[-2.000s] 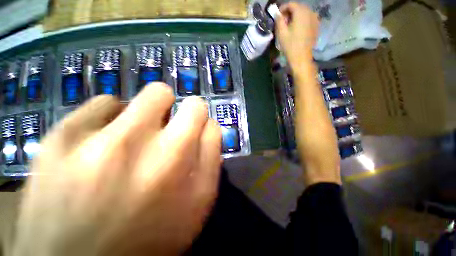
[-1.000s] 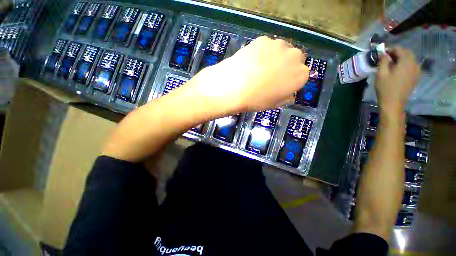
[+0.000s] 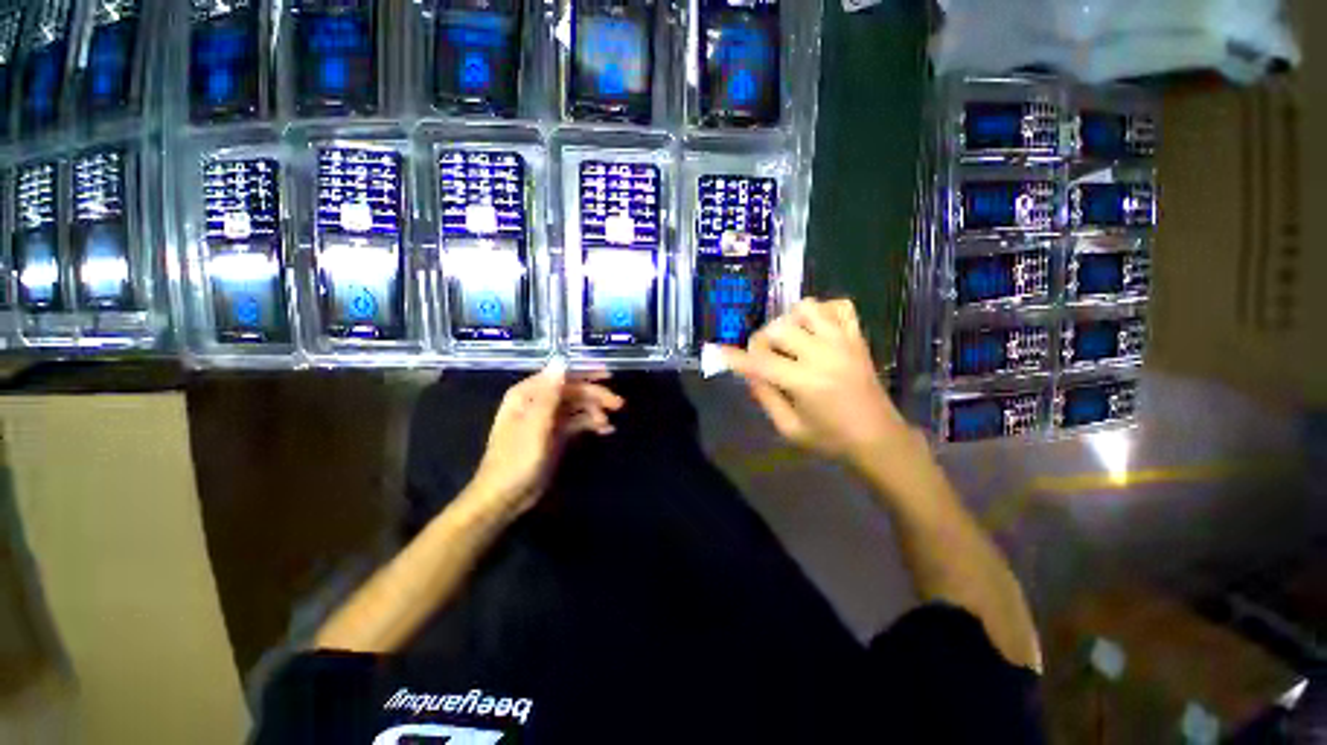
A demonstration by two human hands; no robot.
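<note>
A clear blister tray (image 3: 553,360) holds keypad phones in two rows in front of me. My right hand (image 3: 815,371) pinches a small white wipe (image 3: 715,360) at the lower end of the tray's near right phone (image 3: 732,299). My left hand (image 3: 546,429) is at the tray's near edge, below the phone second from the right (image 3: 619,277), its fingers loosely apart and nothing seen in them. White glare lies on several phone screens in the near row.
Another filled tray (image 3: 152,328) adjoins at left. Stacked filled trays (image 3: 1059,328) are at right, beyond the dark green bench strip (image 3: 869,175). A crumpled plastic bag (image 3: 1106,32) lies above them. Cardboard (image 3: 124,553) is at lower left, a carton (image 3: 1237,248) at far right.
My left hand has come back from over the tray to its near edge. My right hand has moved from beside the bottle to the near right phone with the wipe. The view has shifted.
</note>
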